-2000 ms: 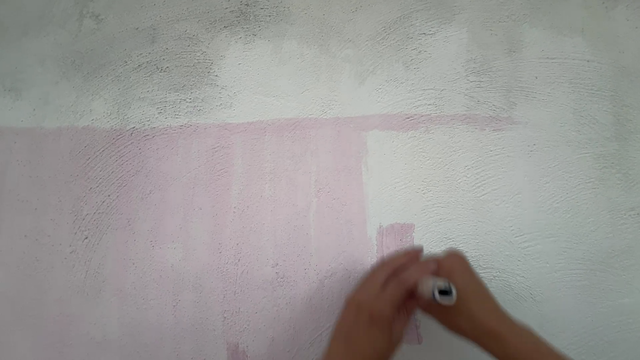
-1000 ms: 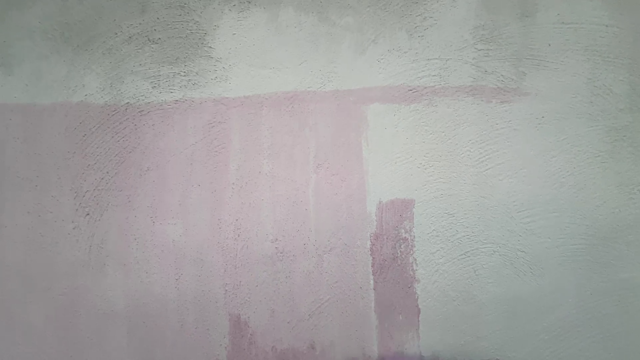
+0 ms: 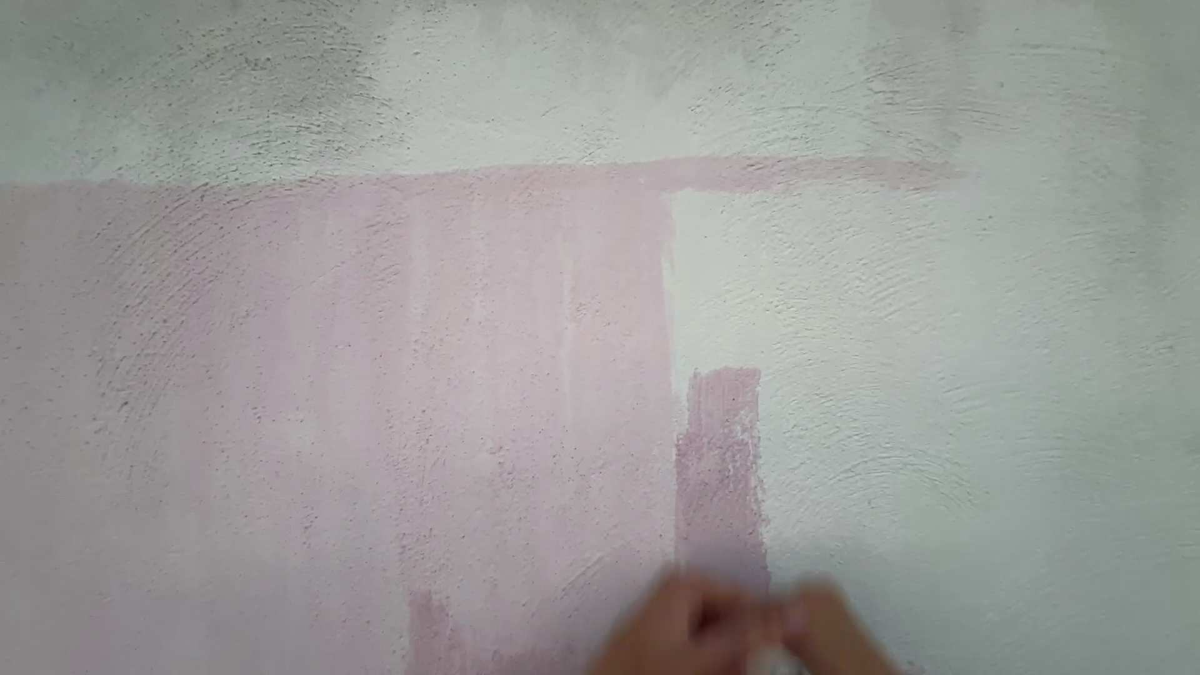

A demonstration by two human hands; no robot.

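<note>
Low in the head view, my left hand (image 3: 677, 621) and my right hand (image 3: 830, 630) are close together, blurred, with fingers curled around a pale handle (image 3: 773, 662). Only a little of the handle shows, and its far end is hidden. Just above the hands, a darker pink paint strip (image 3: 720, 487) runs upright on the wall, with ragged edges. To its left lies a broad light pink painted area (image 3: 506, 375).
A rough white plaster wall (image 3: 937, 375) fills the view, with greyer patches near the top. A thin pink band (image 3: 806, 172) extends right from the painted area's upper edge. Another darker pink patch (image 3: 431, 628) shows at the lower left of the hands.
Both hands, out of view one second ago, are back at the bottom edge. Since two seconds ago, the strip's lower part has become darker and wider. The view has tilted slightly.
</note>
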